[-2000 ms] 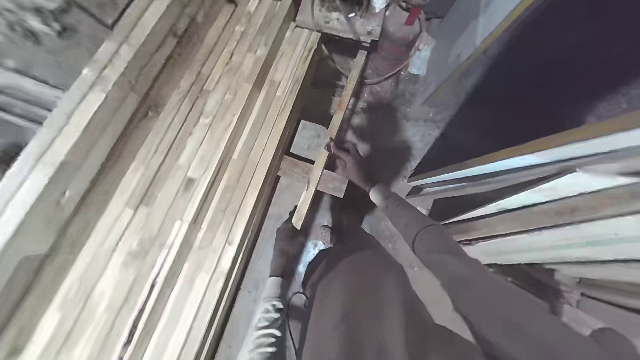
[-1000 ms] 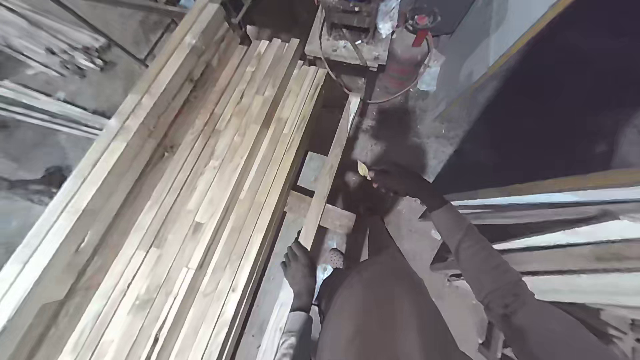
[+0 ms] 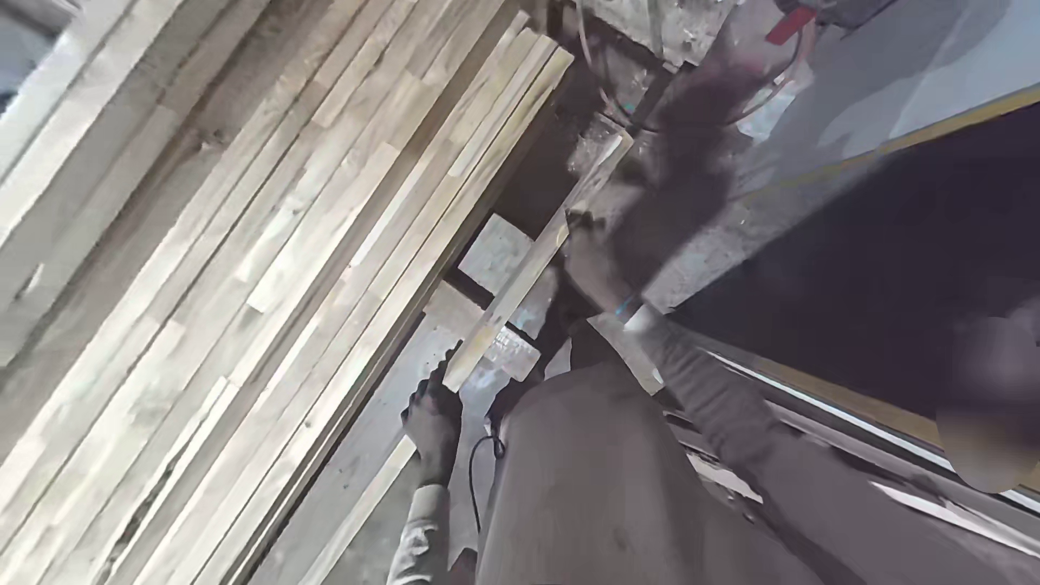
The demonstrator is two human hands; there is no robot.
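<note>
A narrow wooden strip (image 3: 520, 284) runs slantwise in front of my body, beside a wide stack of light wooden strips (image 3: 325, 268). At its near end is my left hand (image 3: 435, 410), with fingers along the end and edge of the strip. My right hand (image 3: 591, 256) is around the strip's upper part, its fingertips at the edge. Under the strip lie a pale wooden block (image 3: 496, 252) and a crosswise piece of wood (image 3: 455, 313). Another wooden strip (image 3: 366, 504) lies low, beyond my left wrist.
Long boards (image 3: 106, 122) lie at the upper left. A hose (image 3: 605, 89) curves near the top, by a red object (image 3: 790, 26). A dark panel with a yellowish edge (image 3: 886, 244) fills the right, and more boards (image 3: 812, 406) lie beneath my right arm.
My right hand was off the strip a second ago, holding a small yellowish piece; now it is back at the strip. The view has turned and moved closer to the stack.
</note>
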